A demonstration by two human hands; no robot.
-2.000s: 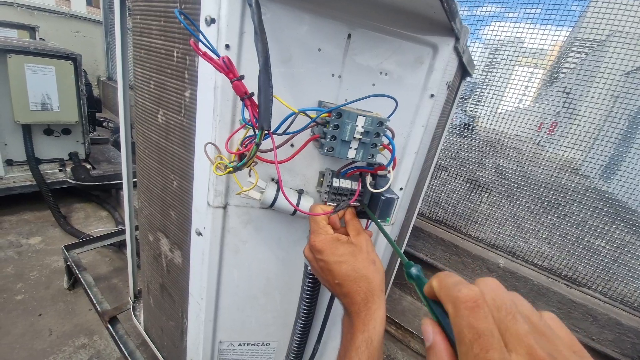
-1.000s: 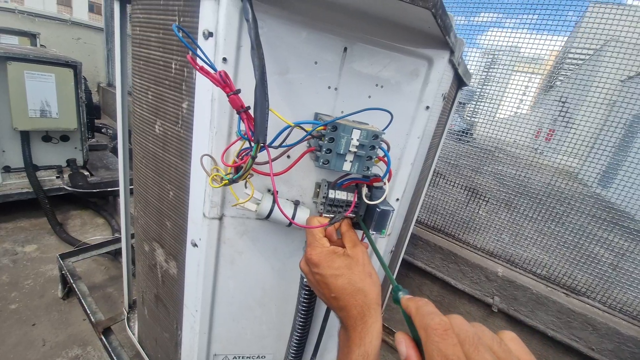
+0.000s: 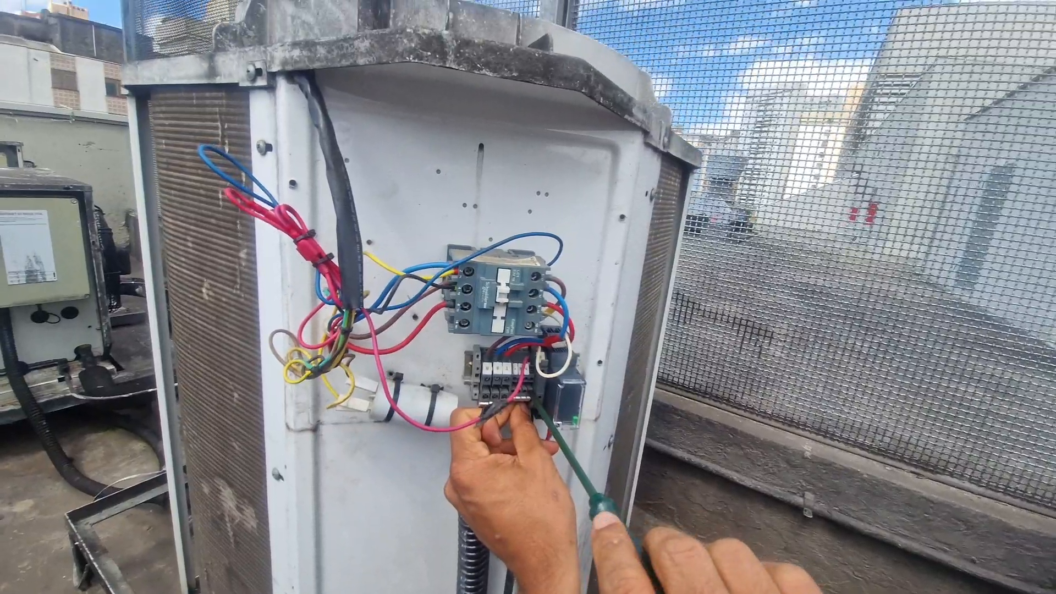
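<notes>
A grey contactor (image 3: 499, 293) with blue, red, yellow and brown wires is mounted on the white metal panel (image 3: 404, 198) of an outdoor unit. Below it sits a terminal block (image 3: 505, 379), beside a dark relay module (image 3: 568, 398). My left hand (image 3: 516, 487) has its fingertips pinched at the underside of the terminal block, near the dark-sleeved pink wire (image 3: 396, 406); what they pinch is hidden. My right hand (image 3: 693, 565) grips a green screwdriver (image 3: 573, 458), whose tip meets the lower right corner of the terminal block. The handle is mostly hidden by my fingers.
A white cylindrical capacitor (image 3: 417, 404) is strapped left of my left hand. Bundled loose wires (image 3: 305, 247) and a black cable sleeve (image 3: 338, 198) hang at the left. Corrugated conduit (image 3: 473, 557) runs below. Wire mesh (image 3: 858, 247) stands at the right, a metal frame (image 3: 91, 528) at lower left.
The view has shifted so that more of the unit's top shows. Both hands remain at the terminal block, with the screwdriver tip at its lower right.
</notes>
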